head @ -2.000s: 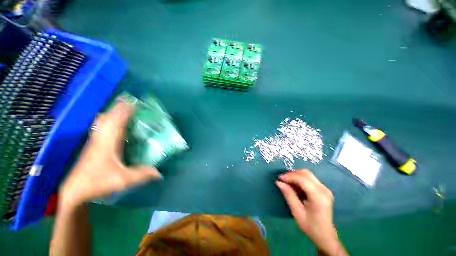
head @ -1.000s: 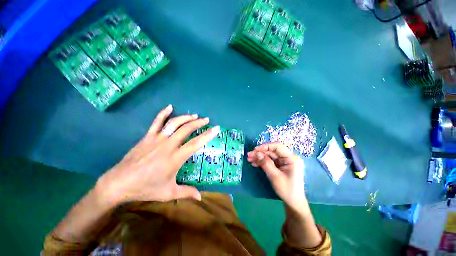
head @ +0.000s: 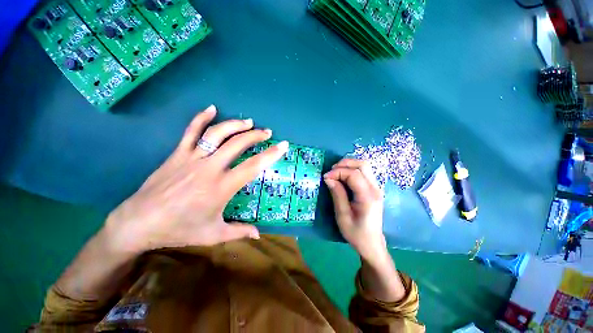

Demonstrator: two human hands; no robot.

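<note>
A green PCB panel (head: 276, 190) lies flat on the mat in front of me. My left hand (head: 185, 185) spreads over its left part, fingertips on its upper area and thumb by its front left edge, holding it and hiding part of it. My right hand (head: 356, 195) is just right of the panel with thumb and fingertips pinched together; anything between them is too small to tell. A heap of small whitish components (head: 398, 159) lies behind and right of my right hand.
A larger green panel (head: 120, 49) lies at upper left, and a stack of panels (head: 370, 26) at the top. A small clear bag with white contents (head: 438, 195) and a black and yellow tool (head: 464, 188) lie right of the heap. The bench's front edge runs below the panel.
Since the first frame, my left hand has brought a panel in front of me and now rests on it. My right hand has moved beside it. The view has shifted, and both hands stay by the panel.
</note>
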